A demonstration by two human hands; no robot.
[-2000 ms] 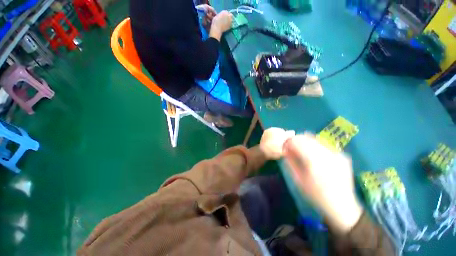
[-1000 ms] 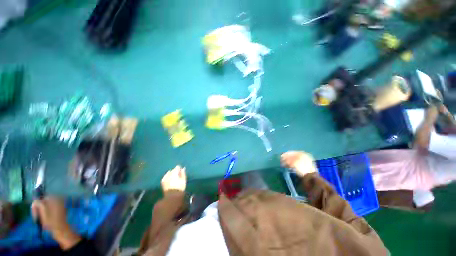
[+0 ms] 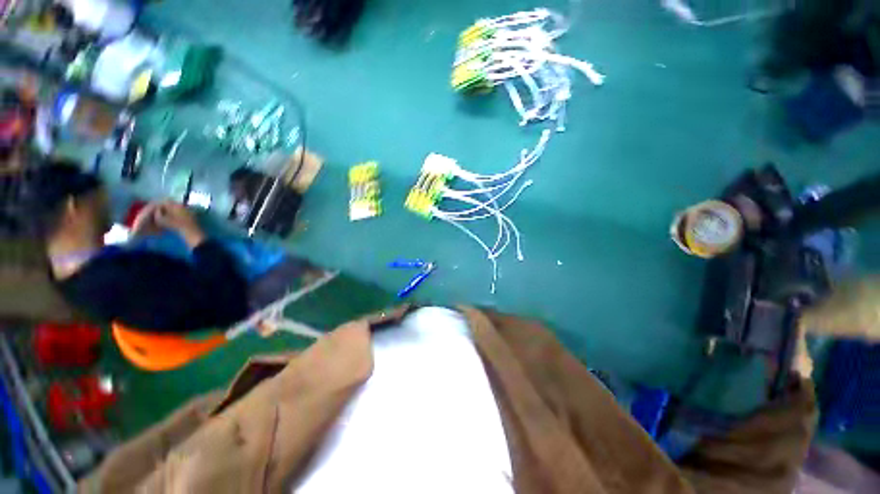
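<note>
My right hand [image 3: 803, 359] is at the far right, small and partly hidden beside the black bench equipment [image 3: 757, 280]; what it holds does not show. My left hand is not in view. Blue-handled cutters [image 3: 417, 276] lie in a V near the bench edge. A wired panel [image 3: 425, 193] lies beyond them, its white leads spread to the right. A yellow panel without leads [image 3: 365, 191] lies left of it. A wired panel stack [image 3: 473, 63] with a thick bunch of white leads lies farther back.
A solder wire reel [image 3: 712, 229] stands by the black equipment. A blurred tan thing [image 3: 849, 309] is at the right edge. At left, a person in black [image 3: 145, 285] sits on an orange chair [image 3: 164, 347], near a black box [image 3: 275, 205] and small green boards [image 3: 256, 125].
The view has turned from the neighbour toward the bench. My right hand has moved from the front edge to the black equipment. My left hand has gone out of view. Panels and cutters lie as before.
</note>
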